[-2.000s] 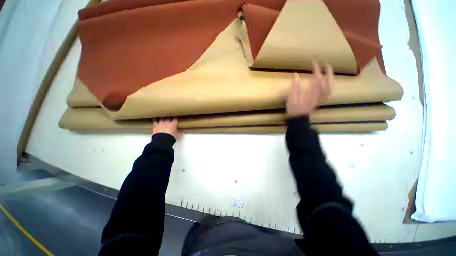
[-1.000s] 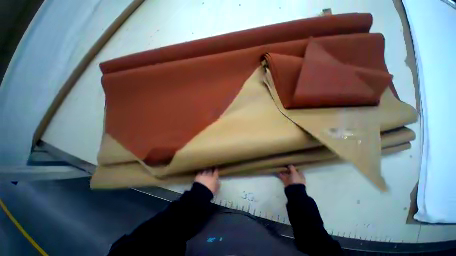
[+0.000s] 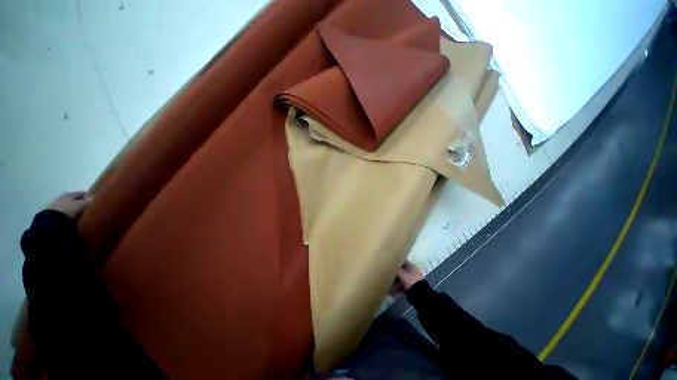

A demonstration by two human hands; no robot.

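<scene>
The folded bundle of orange-brown faux leather sheet [image 3: 215,223] lies diagonally across the white worktable. Its tan backing side [image 3: 364,215] shows along the right, with a small folded flap [image 3: 393,82] on top and a tan corner with a shiny clear patch hanging out to the right. My left hand [image 3: 72,202] is at the bundle's far left edge, its fingertips hidden at the sheet. My right hand [image 3: 407,276] is at the near right edge, fingers partly under the tan fold. Both hands appear to grip the bundle.
The white worktable [image 3: 59,89] shows at the upper left and at the right, with scale marks along its edge. White sheet material [image 3: 549,52] lies at the upper right. Grey floor [image 3: 534,267] with yellow lines is at the right.
The view has turned, and the bundle now lies diagonally and closer. My left hand has moved from the near edge to the far left edge. My right hand stays at the near edge.
</scene>
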